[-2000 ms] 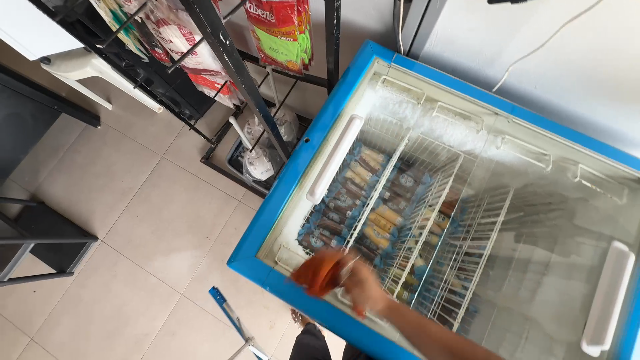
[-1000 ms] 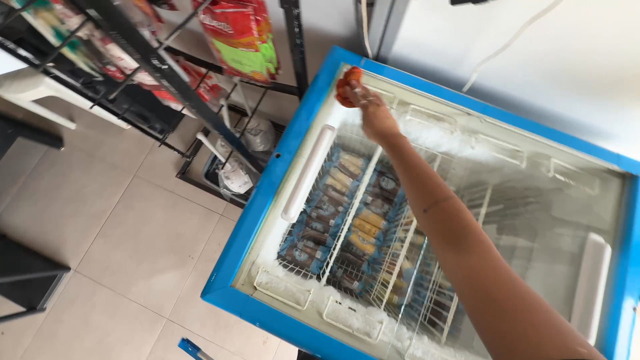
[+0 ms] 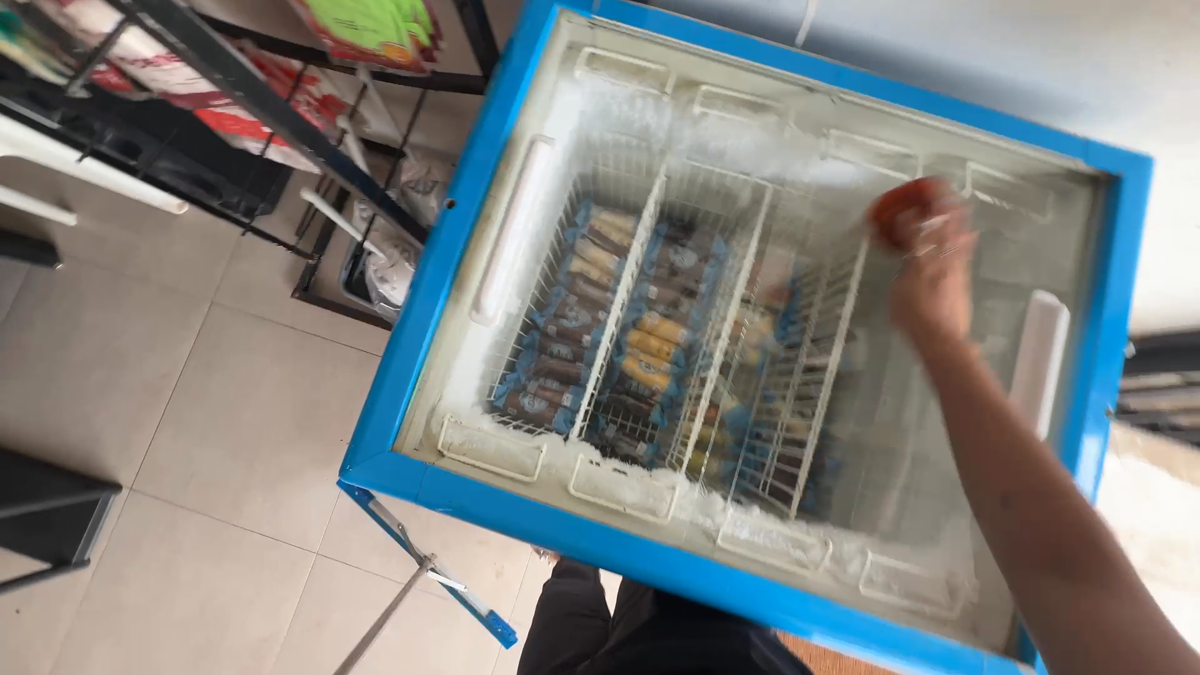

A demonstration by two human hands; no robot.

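Observation:
My right hand [image 3: 933,267], blurred by motion, is closed on an orange-red cloth [image 3: 909,214] over the glass top [image 3: 937,394] of a blue-framed chest freezer. It is at the back right part of the glass, left of the white handle [image 3: 1039,361]. Beneath the glass, wire baskets [image 3: 619,314] hold rows of wrapped frozen bars [image 3: 652,352], with frost along the inner walls. My left hand is out of view.
A black metal rack [image 3: 281,122] with hanging packets [image 3: 375,33] stands left of the freezer. A blue-headed squeegee or mop [image 3: 431,567] leans near the front left corner. My legs [image 3: 600,619] are at the front edge. A second white handle [image 3: 514,230] lies on the left.
My right hand, holding the cloth, has gone from the front left of the glass to the back left corner, and now to the back right part. The view has shifted somewhat.

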